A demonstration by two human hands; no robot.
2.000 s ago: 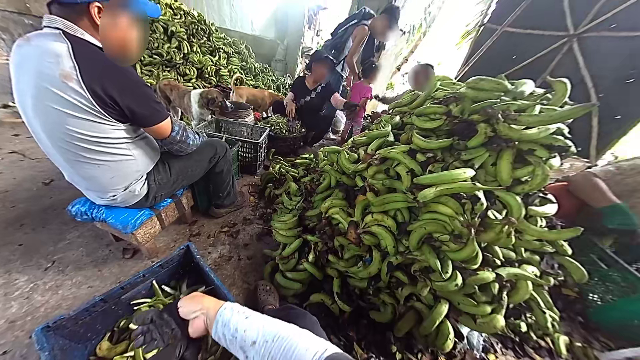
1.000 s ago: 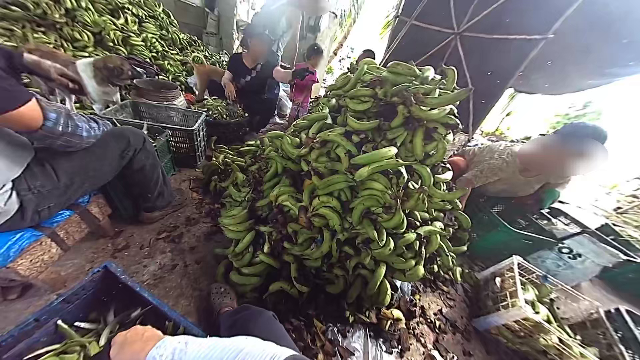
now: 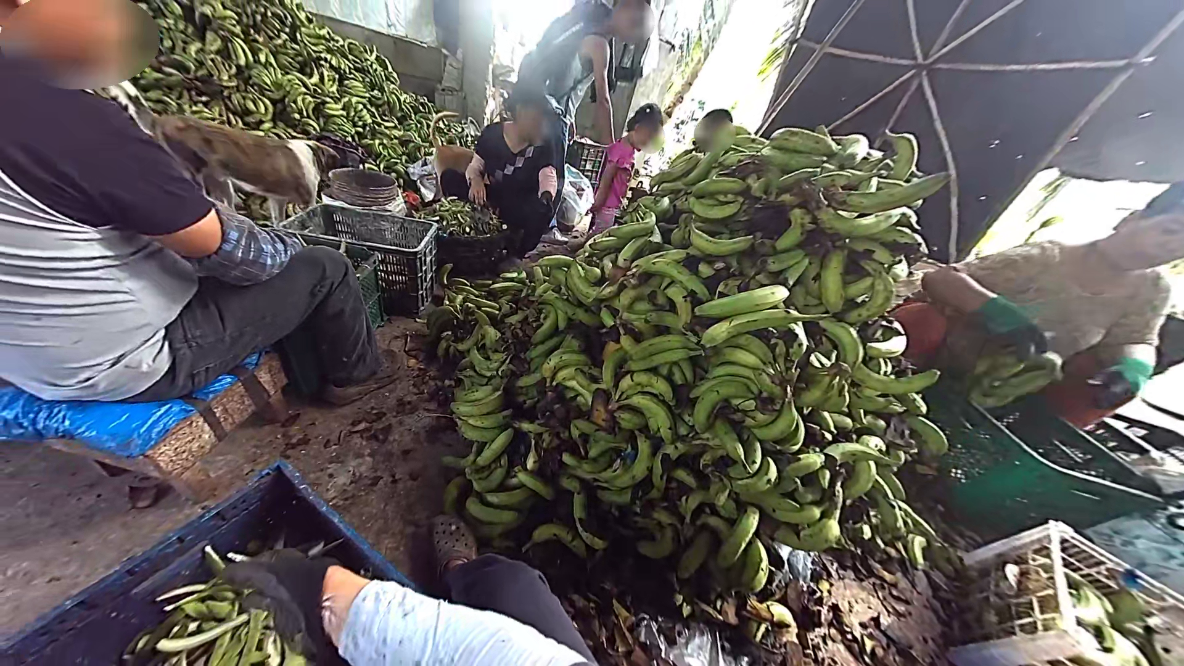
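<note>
My right hand (image 3: 289, 592), in a dark glove with a pale sleeve behind the bare wrist, reaches into a blue plastic crate (image 3: 342, 527) at the lower left. It lies against slender green pieces (image 3: 217, 620), perhaps small plantains or peels; its fingers are blurred, so I cannot tell whether it grips any. My left hand is outside the view. Beyond my leg and perforated clog (image 3: 453, 541) rises a large heap of green plantains (image 3: 666, 370).
A person (image 3: 102, 250) sits at left on a blue-covered bench (image 3: 120, 421). Crates (image 3: 407, 250), a bucket (image 3: 365, 190) and a dog (image 3: 245, 162) stand behind. At right, a co-worker (image 3: 1064, 296) in green-trimmed gloves holds plantains (image 3: 1013, 375) above a green crate (image 3: 1027, 462), near a white crate (image 3: 1054, 592).
The co-worker at right has straightened from a lower lean, and plantains now show in a gloved hand. My right hand stays at the blue crate. The view has swung right and partly back.
</note>
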